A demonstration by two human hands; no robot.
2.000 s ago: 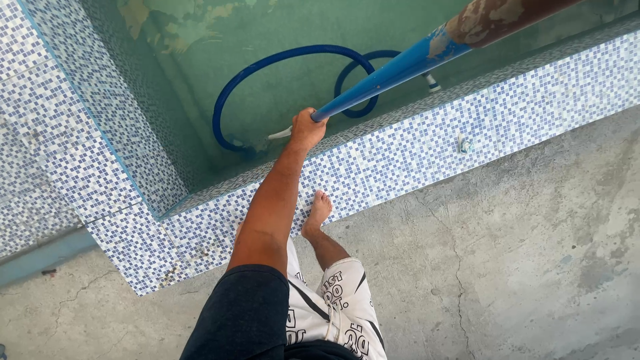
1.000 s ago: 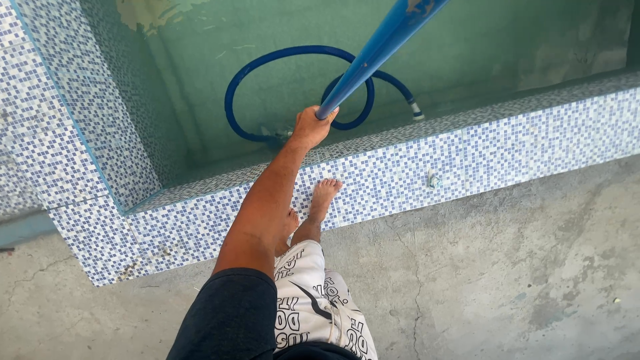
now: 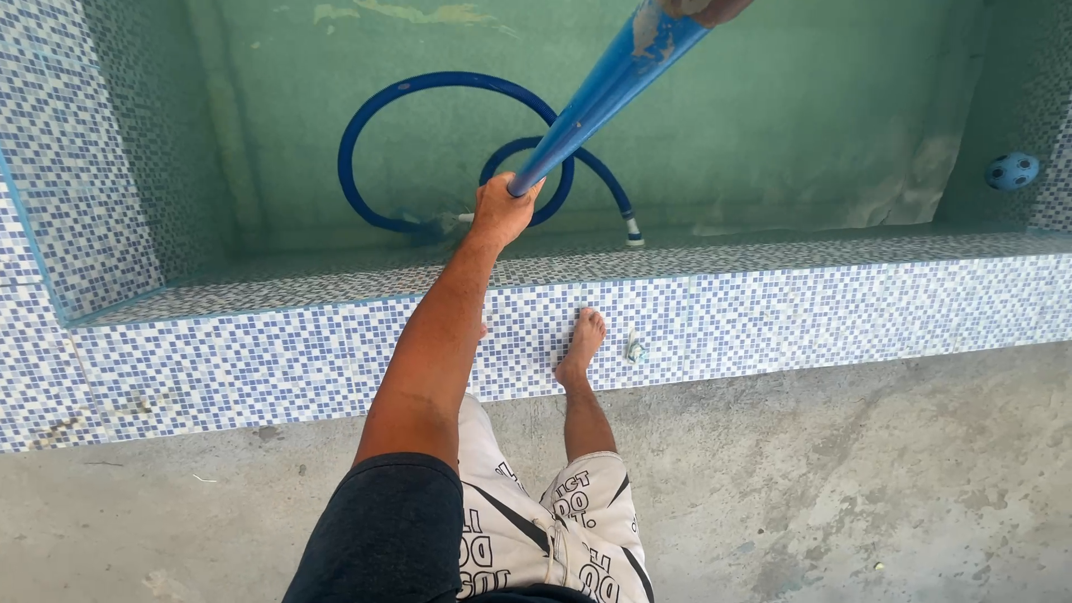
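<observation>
My left hand [image 3: 505, 209] is closed around the lower visible part of a blue pole [image 3: 607, 96] with chipped paint, which slants to the upper right and turns brown at the frame's top edge. My right hand is out of view. Beyond the left hand, a blue pool hose [image 3: 452, 79] lies looped in the greenish water; its white-cuffed end [image 3: 634, 230] rests near the pool's near wall. A white fitting [image 3: 459, 218] shows just beside the hand, and what it joins is blurred by the water.
Both bare feet are on the mosaic-tiled pool ledge [image 3: 754, 310], the left one mostly hidden by the arm. A small crumpled object [image 3: 636, 350] lies by the right foot [image 3: 584, 339]. A blue ball [image 3: 1012, 171] is at the far right. Behind the ledge is rough concrete floor [image 3: 796, 486].
The view has shifted right along the pool, bringing the ball into sight. My right foot has moved along the ledge, closer to the small object. My left hand has kept hold of the pole.
</observation>
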